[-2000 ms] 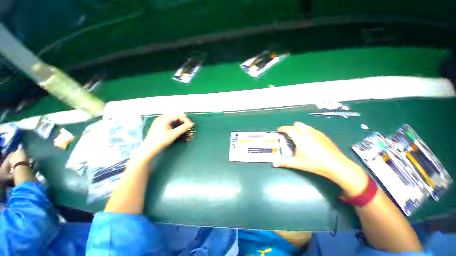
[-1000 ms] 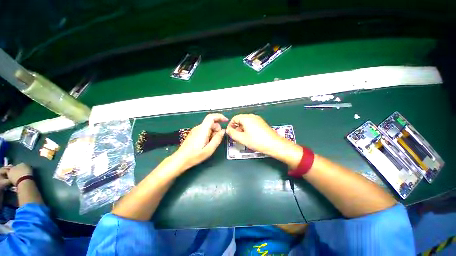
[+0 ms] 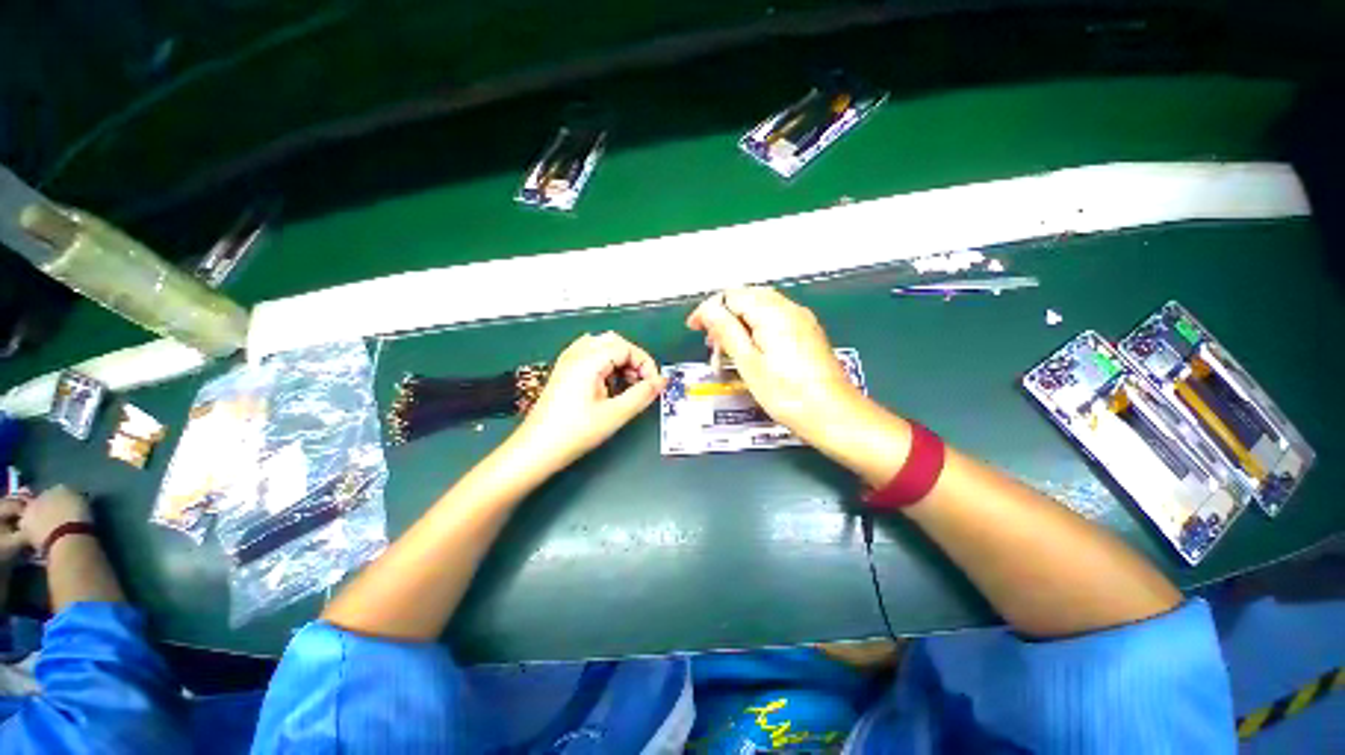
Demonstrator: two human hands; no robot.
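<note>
An open phone body [image 3: 723, 429] lies flat on the dark green mat in front of me, its silver edge, white areas and an orange ribbon showing. My right hand [image 3: 782, 369] is over its middle and right part, fingers bent at its upper edge; a small pale sliver shows below the fingertips, too small to name. My left hand [image 3: 598, 395] is at its left end, thumb and finger pinched close to the corner. Any thin cable between the fingertips is too fine to see. A black cable bundle [image 3: 460, 404] with gold-brown ends lies left of my left hand.
Two overlapping phone bodies [image 3: 1148, 457] lie at right. Tweezers [image 3: 966, 286] and white bits [image 3: 951, 263] lie near the white strip [image 3: 620, 273]. Clear plastic bags [image 3: 310, 472] lie at left. More phone bodies [image 3: 562, 165] sit on the belt. Another person's hand [image 3: 56, 512] is at far left.
My right hand first let go of the phone body's right end and came to my left hand; now it has moved slightly up and right, apart from it. My left hand left the cable bundle.
</note>
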